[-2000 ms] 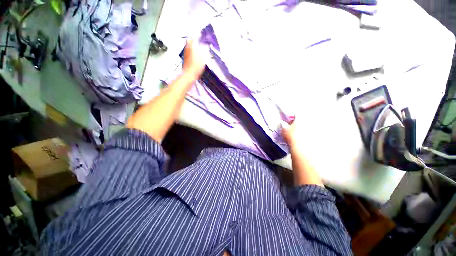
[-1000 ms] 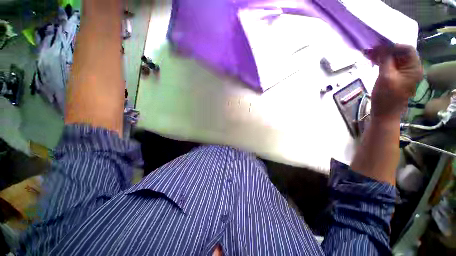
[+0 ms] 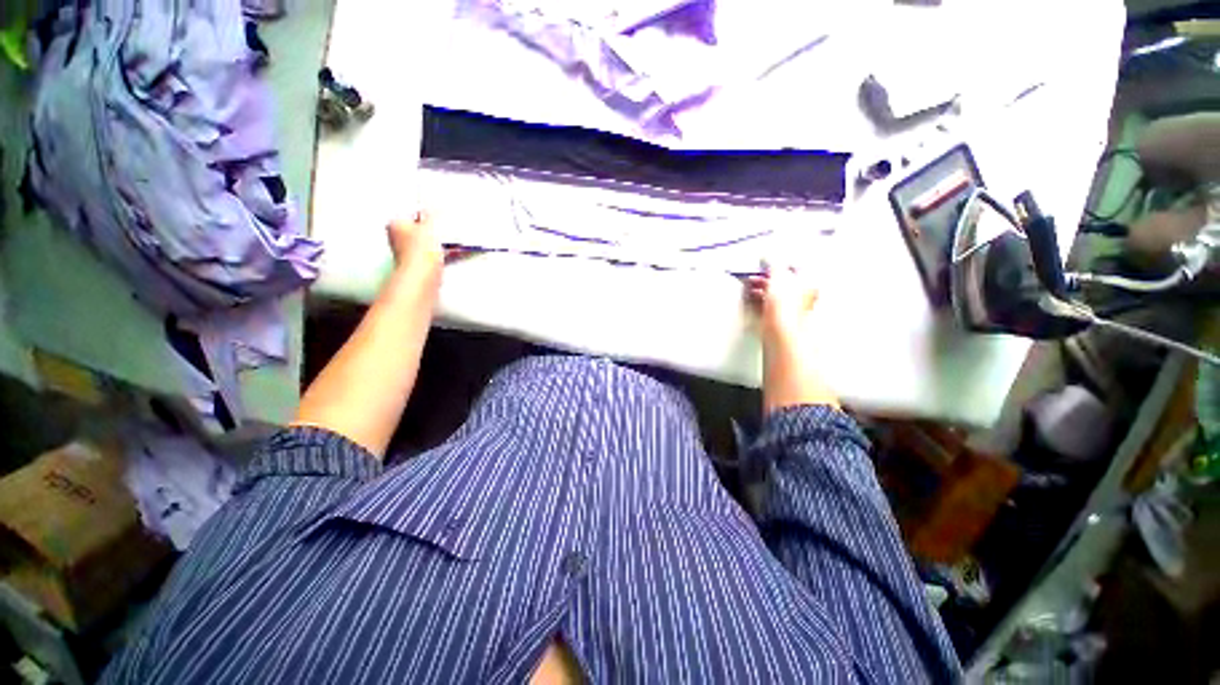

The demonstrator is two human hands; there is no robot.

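A lilac garment panel (image 3: 616, 230) lies across the white table in front of me, with creases in it. A long dark band (image 3: 642, 163) runs along its far edge. My left hand (image 3: 418, 241) is at the panel's near left corner, its fingers on the cloth edge. My right hand (image 3: 787, 286) is at the near right corner, fingertips at the edge. Both hands look bright and washed out, and the finger detail is hard to see.
The steam iron (image 3: 1006, 278) stands on the dark-rimmed iron rest (image 3: 923, 221) at right, its hose and cord leading right. Crumpled lilac pieces (image 3: 602, 67) lie at the far side. A large lilac pile (image 3: 161, 147) is at left. A cardboard box (image 3: 80, 502) is lower left.
The raised purple cloth is no longer held up. A panel with a dark band now lies flat and straight across the table. Both hands have come down and back to its near corners.
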